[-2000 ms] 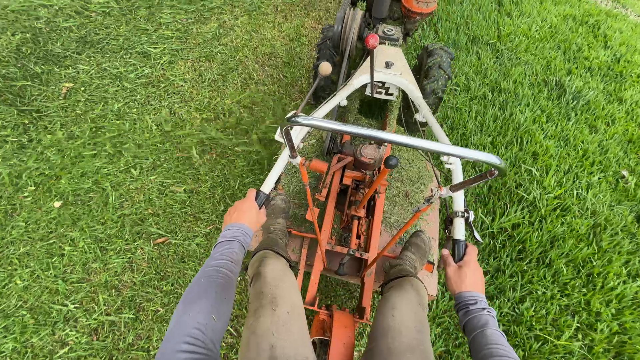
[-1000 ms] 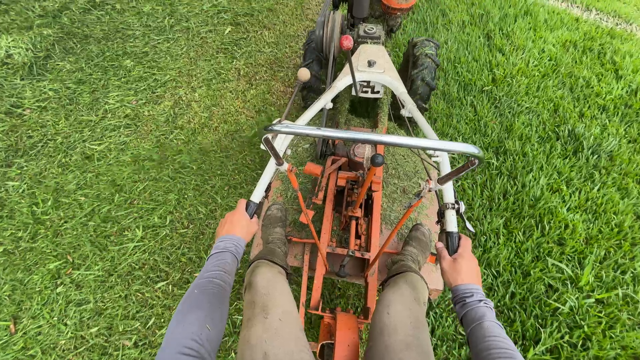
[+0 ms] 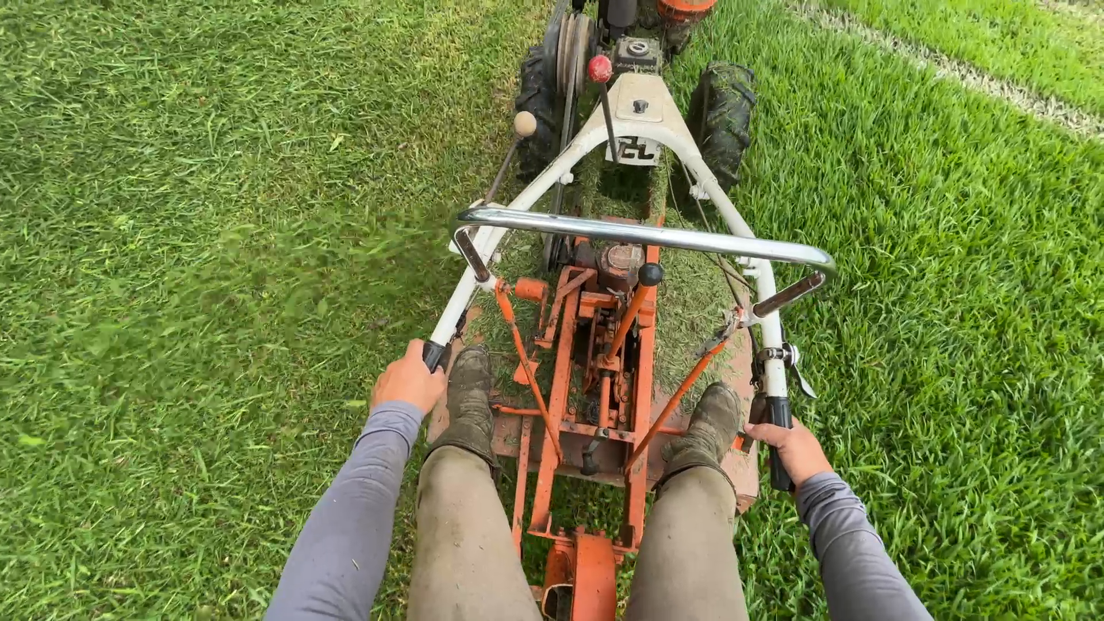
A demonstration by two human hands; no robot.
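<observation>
My left hand (image 3: 410, 382) is closed around the black grip (image 3: 434, 354) at the end of the left white handlebar. On the opposite side, my right hand (image 3: 792, 448) holds the black rubber grip (image 3: 780, 431) of the right handlebar, its thumb across it. Both bars belong to a ride-on mower built on a two-wheel tractor. A chrome bar (image 3: 647, 234) crosses between them. Below it are an orange steel frame (image 3: 565, 379) and an orange lever with a black knob (image 3: 649, 274). My boots rest on either side, on the mower deck (image 3: 746, 379) strewn with clippings.
Cut grass (image 3: 216, 259) lies on the left, with clippings flying beside the deck. Taller grass (image 3: 949, 285) stands on the right. Ahead are two lugged tyres (image 3: 724, 116), a red-knobbed lever (image 3: 600, 69) and a belt pulley (image 3: 573, 52). A pale strip (image 3: 957, 69) runs across the upper right.
The mower has moved forward over the grass, and the pale strip at the upper right shows more. Clippings now fly out on the left. Both hands stay on the grips.
</observation>
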